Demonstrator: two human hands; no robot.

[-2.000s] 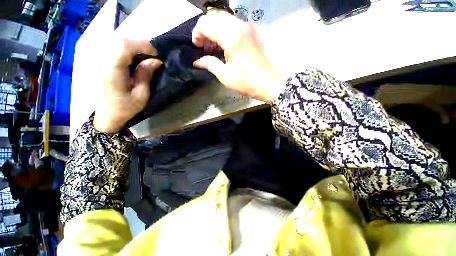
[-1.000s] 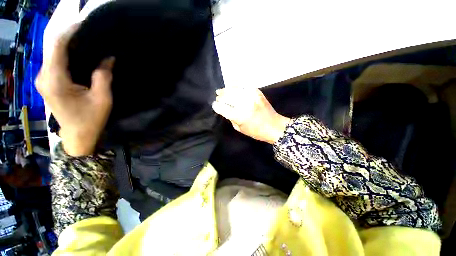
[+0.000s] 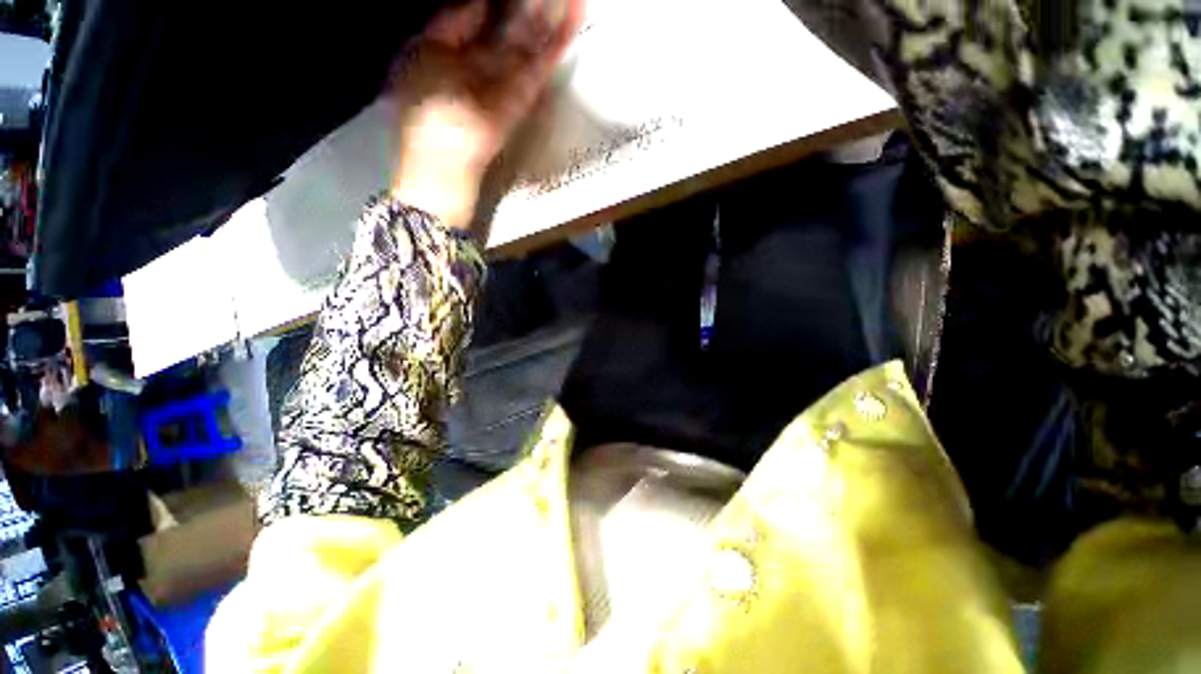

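A large black fabric piece (image 3: 198,119) fills the upper left, lying over the white table (image 3: 593,145) and past its left side. Its top is cut off by the picture's edge. My left hand (image 3: 481,66) is at the top, at the right edge of the black piece. It is blurred and its fingers reach the picture's top edge, so its grip cannot be made out. My right hand is out of the picture; only its snake-patterned sleeve shows at the upper right.
The table's front edge (image 3: 685,184) runs slanting across the middle, with printed marks beside it. Dark material (image 3: 527,382) lies below the table near my lap. At the lower left are a blue stool (image 3: 191,425), a cardboard box (image 3: 198,540) and part of a person in the background.
My left hand has moved right, to the black piece's right edge. The black piece has shifted left and up off my lap side. My right hand has left the picture, its arm rising to the upper right.
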